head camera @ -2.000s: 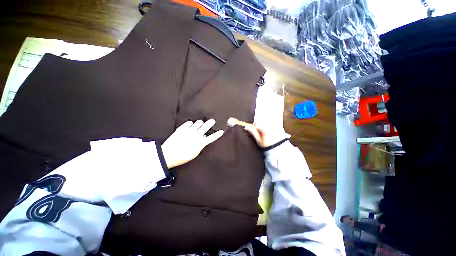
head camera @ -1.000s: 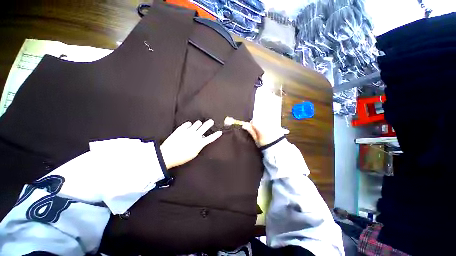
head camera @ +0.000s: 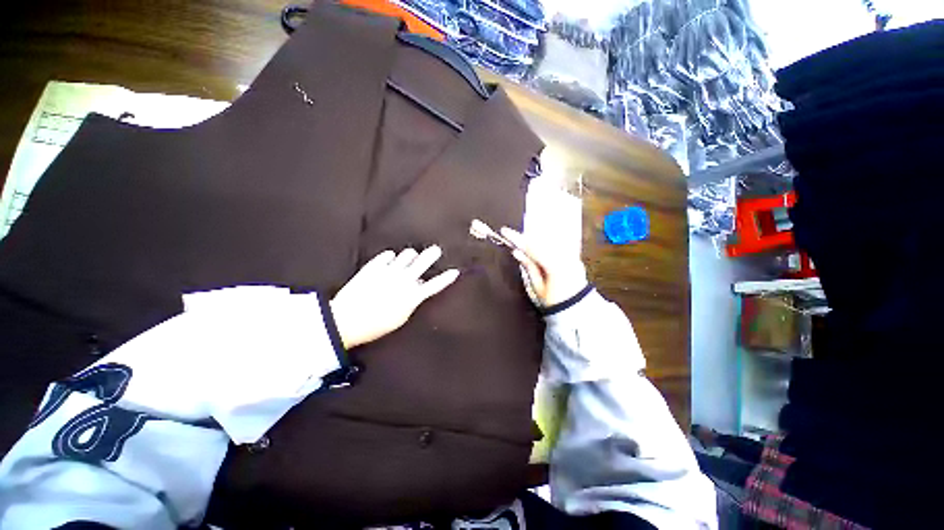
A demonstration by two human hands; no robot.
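A dark brown waistcoat (head camera: 259,197) lies front up on the table with a black hanger (head camera: 440,57) at its neckline. My left hand (head camera: 385,298) rests palm down on the front panel, fingers apart, holding nothing. My right hand (head camera: 549,254) holds a small brush (head camera: 487,232) with a pale rounded tip, like a pencil, at the panel's right side. The tip is over the cloth above the pocket area; whether it touches cannot be told. A pale thread squiggle (head camera: 302,93) shows on the upper chest.
Pale printed paper (head camera: 62,124) shows beyond the left armhole. A blue cap or container (head camera: 626,225) stands on the brown wood-grain table (head camera: 642,300) at the right. Plastic-bagged clothes (head camera: 683,72) are piled behind. Dark garments (head camera: 869,259) hang or stack at far right, near a red object (head camera: 761,223).
The brush tip has moved slightly up, away from the pocket line, and the brush now tilts more steeply in my right hand. My left hand has barely moved.
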